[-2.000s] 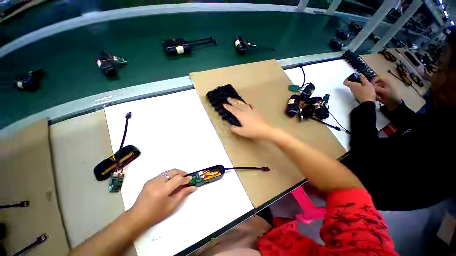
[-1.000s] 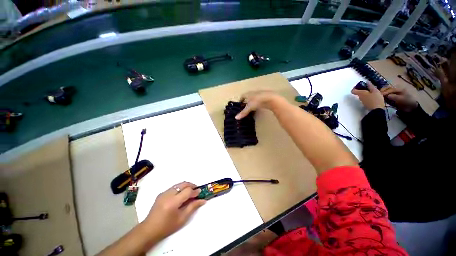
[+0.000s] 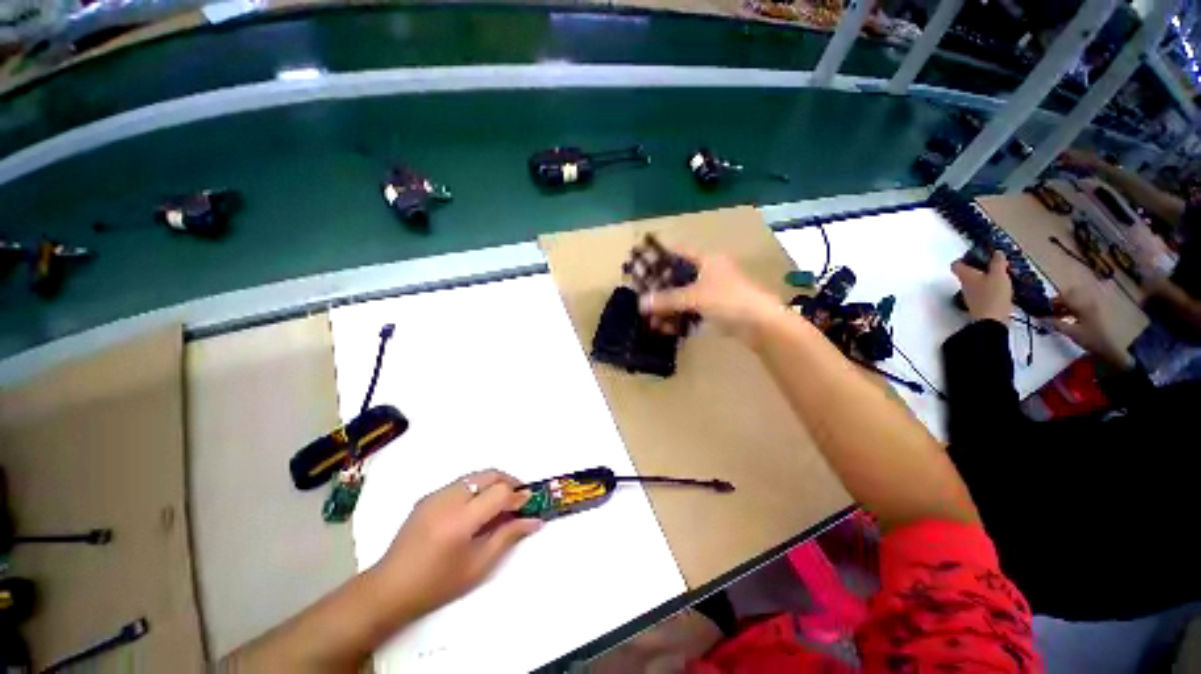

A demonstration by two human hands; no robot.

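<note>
My left hand [image 3: 461, 527] holds the left end of an open black housing [image 3: 580, 490] on the white work sheet. A green circuit board and yellow-orange parts show inside it, and a black cable [image 3: 678, 483] runs right onto the cardboard. My right hand [image 3: 718, 300] is blurred above the stacked black covers [image 3: 635, 337] and grips a dark bunch of covers [image 3: 655, 263] lifted at the stack's back end. A second open housing [image 3: 349, 445] lies at the sheet's left edge, with a green board [image 3: 343, 496] hanging on wires and its cable pointing up.
A green conveyor belt [image 3: 501, 211] behind the bench carries spaced-out black units. A cluster of units [image 3: 850, 316] lies right of the cardboard [image 3: 751, 435]. A neighbouring worker's hands [image 3: 988, 283] and dark sleeves are at the right. Units with cables lie at the lower left edge.
My right hand has gone from resting on the covers to holding a bunch of them raised off the stack, which looks shorter. My left hand stays on the housing. Belt units have shifted right in view.
</note>
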